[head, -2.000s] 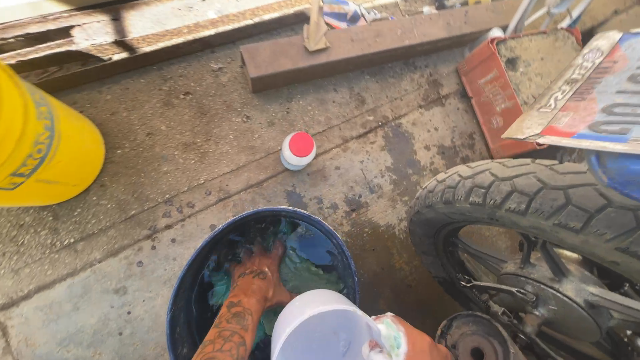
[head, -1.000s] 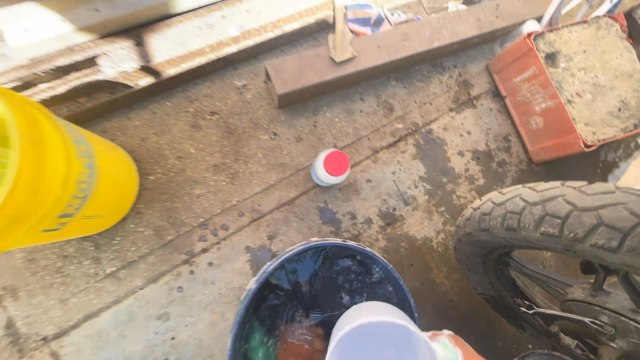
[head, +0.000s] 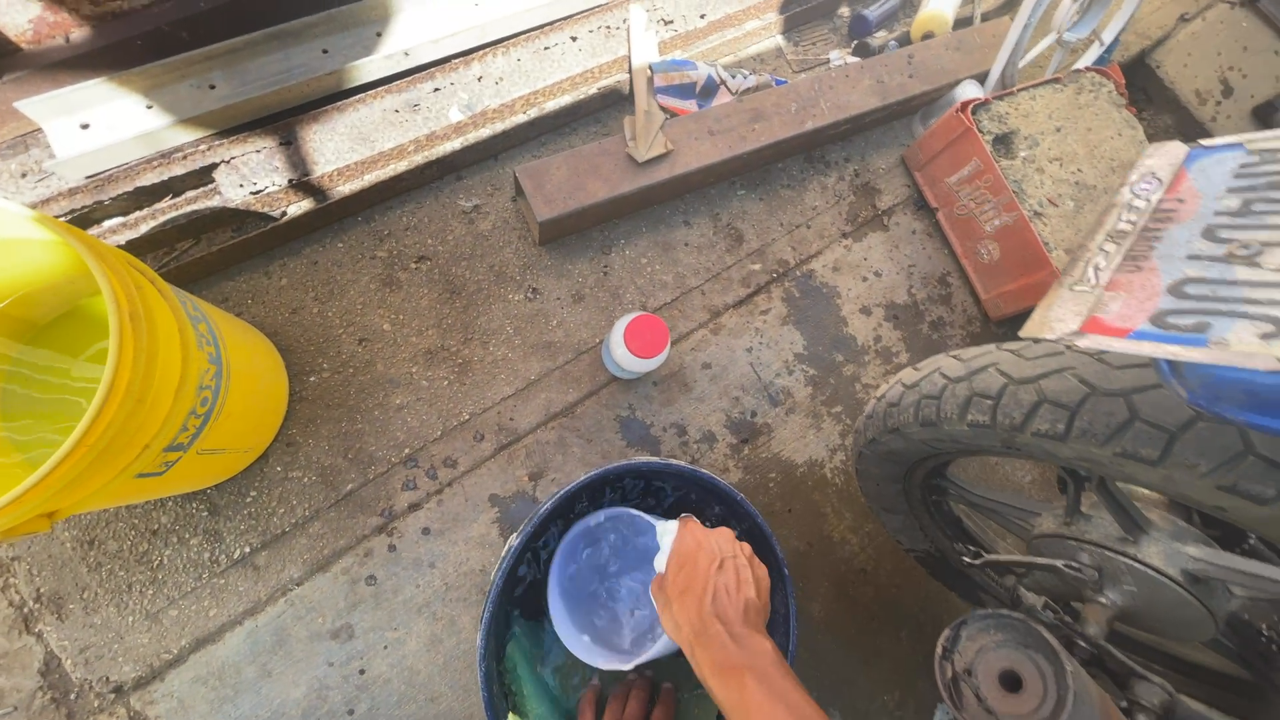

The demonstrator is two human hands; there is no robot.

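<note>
My right hand (head: 715,590) grips the handle of a whitish plastic dipper (head: 608,590), tilted over the dark blue bucket (head: 487,610). Cloudy liquid shows inside the dipper. Below it, at the bottom edge, only the fingers of my left hand (head: 627,698) show, in or at the water; whether they hold anything is hidden. Green cloth (head: 535,665) lies in the water at their left. A white bottle with a red lid (head: 636,345) stands on the concrete beyond the bucket.
At left stands a yellow bucket (head: 235,390) holding liquid. A motorcycle wheel (head: 1030,400) and exhaust (head: 1010,670) flank the right side. Farther off are a rusty steel beam (head: 760,130) and a red crate (head: 985,220) filled with sand-like material.
The dipper has moved from the bucket's near right side to over its middle. My left hand, deeper inside the bucket two seconds ago, now shows only its fingers at the bottom edge.
</note>
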